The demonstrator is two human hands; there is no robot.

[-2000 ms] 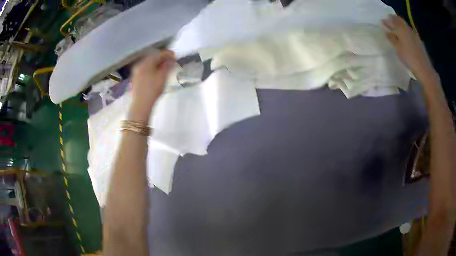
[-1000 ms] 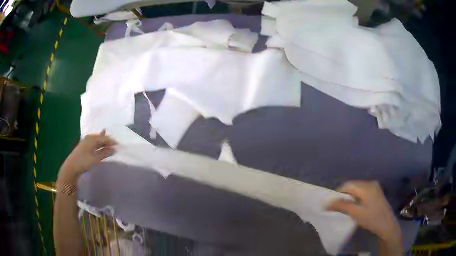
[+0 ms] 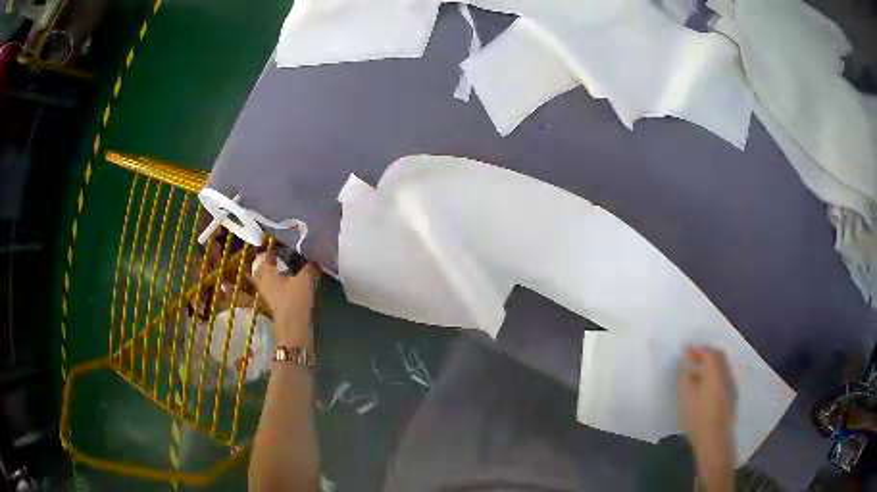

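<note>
A white garment panel (image 3: 558,226) lies on the grey-purple padded table (image 3: 288,125), its long curved edge facing away from me and a step cut in its near edge. My right hand (image 3: 709,384) rests on the panel's right end, blurred, with its fingers bent. My left hand (image 3: 286,288) is at the table's left edge, just below a white tape reel (image 3: 231,215). A white strip curls from the reel onto the table. The left fingertips are near something dark and small; I cannot tell whether they grip anything.
A yellow wire basket (image 3: 173,288) hangs at the left. White cut pieces (image 3: 654,72) lie at the table's far side, with rumpled panels (image 3: 817,125) at far right. A metallic object, unclear, is at the right edge. White scraps (image 3: 351,396) lie below the table.
The panel held between both hands now lies flat on the table. My left hand has moved from its left end to the reel and basket. My right hand is on its right end.
</note>
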